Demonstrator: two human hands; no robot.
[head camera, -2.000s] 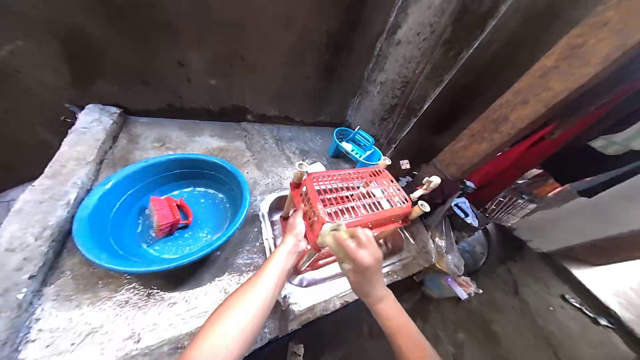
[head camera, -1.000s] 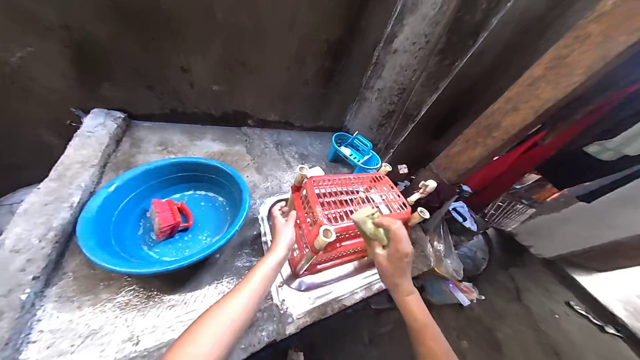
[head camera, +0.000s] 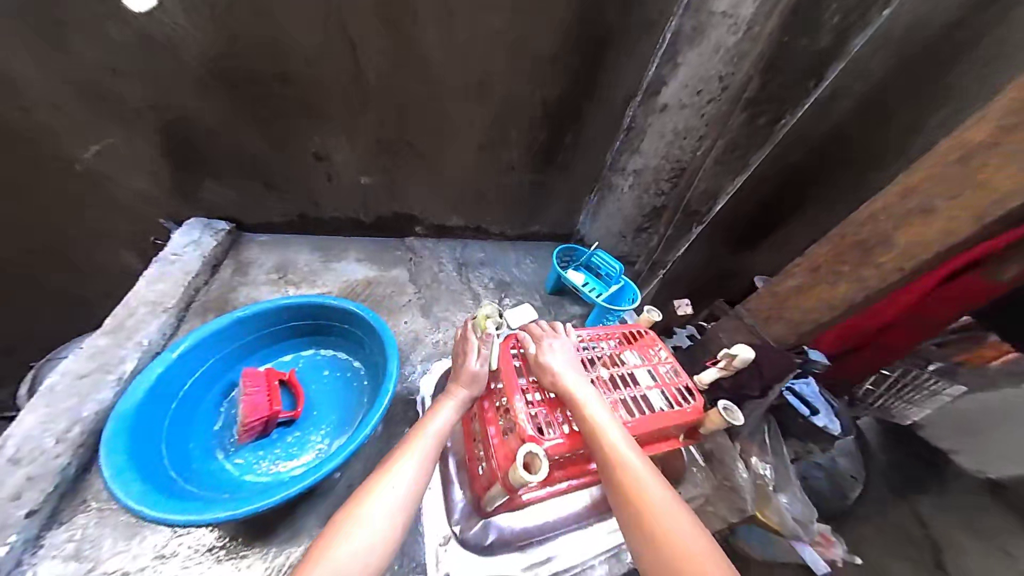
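Observation:
A red plastic basket (head camera: 640, 368) with tube-like legs lies bottom-up over a metal sink (head camera: 512, 532). At its far left corner, my left hand (head camera: 470, 360) has its fingers around a pale leg, with a greenish scrubbing pad (head camera: 488, 318) at the fingertips. My right hand (head camera: 550, 352) rests on the basket's slatted bottom beside that corner, its fingers bent over the edge; whether it grips the basket is unclear. Left of the sink stands a blue basin (head camera: 376, 384) of soapy water, and a red scrubbing brush (head camera: 260, 400) lies in it.
A small blue plastic caddy (head camera: 558, 258) stands behind the basket, near a white block (head camera: 521, 315). A raised concrete edge (head camera: 120, 320) borders the left side. Plastic bags (head camera: 772, 472) hang at the right. A dark wall (head camera: 360, 120) rises behind the concrete counter.
My right hand has moved left from the basket's near side to its far left corner. My left hand has moved from the left side to that corner, where the pad now is.

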